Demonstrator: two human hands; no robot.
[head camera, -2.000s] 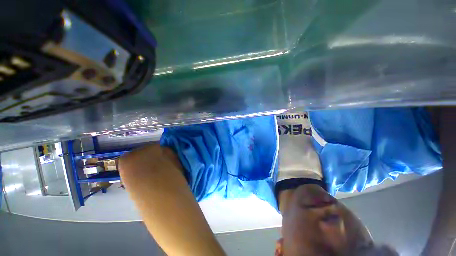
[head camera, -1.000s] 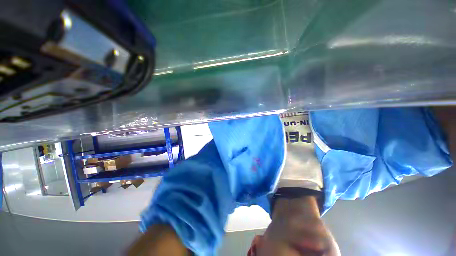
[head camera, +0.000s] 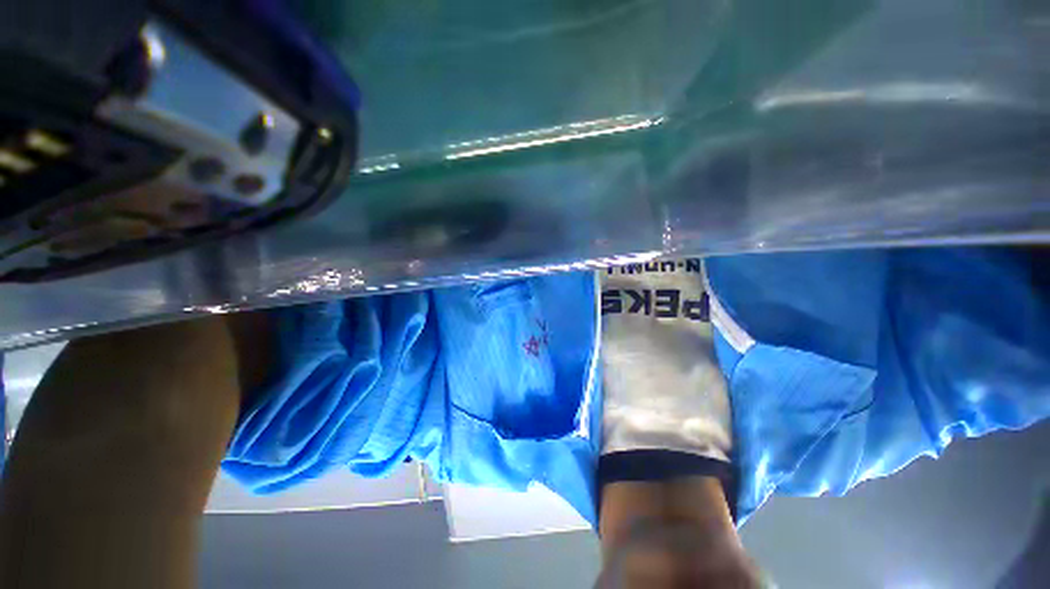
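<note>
A black phone assembly (head camera: 219, 144) lies very close to the camera at the upper left, cut off by the edge. Its end shows a silvery plate with dark round spots and small pale yellow contacts. Clear plastic (head camera: 841, 201), seemingly a blister tray, spans the upper part of the picture. Neither hand is in view. A bare arm (head camera: 127, 449) fills the lower left; its hand does not show, and whose arm it is I cannot tell.
The view looks upside down. A person in a blue smock (head camera: 794, 426) over a pale lettered shirt is beyond the plastic, head cut off at the bottom edge. A green surface (head camera: 518, 69) shows through the plastic at the top.
The bare arm has come large into the lower left and covers the blue shelving seen before. The person's torso has shifted slightly left. The phone assembly and plastic have not moved.
</note>
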